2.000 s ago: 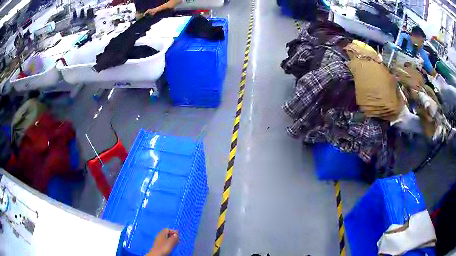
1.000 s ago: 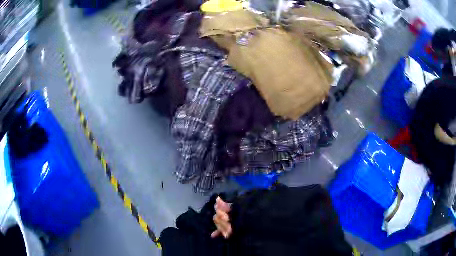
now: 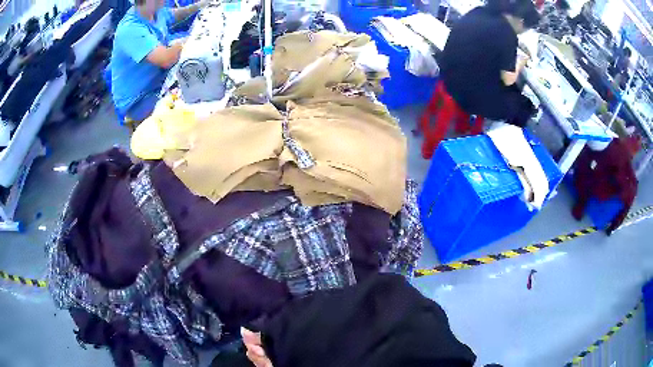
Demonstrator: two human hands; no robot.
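Note:
A large black cloth bundle (image 3: pixel 365 326) is at the bottom centre, close to my body and cut off by the lower edge. One bare hand, seemingly my left hand (image 3: pixel 255 348), lies at its left edge. It is small, blurred and partly cut off, so its grip on the cloth is unclear. My right hand is not in view. Just beyond the bundle is a big heap of dark purple and plaid garments (image 3: pixel 301 247), with tan cut pieces (image 3: pixel 347 154) spread on top.
A yellow bundle (image 3: pixel 161 132) lies at the heap's left. A person in blue (image 3: pixel 136 61) is at a sewing machine (image 3: pixel 200 72). A person in black (image 3: pixel 480 61) sits to the right. A blue crate (image 3: pixel 472 193) bearing white cloth stands right of the heap. Yellow-black floor tape (image 3: pixel 508 254) runs beside it.
The view has turned right and moved closer to the heap. The blue crate and tub on the left have left the picture. The black bundle, absent two seconds ago, remains at the bottom.

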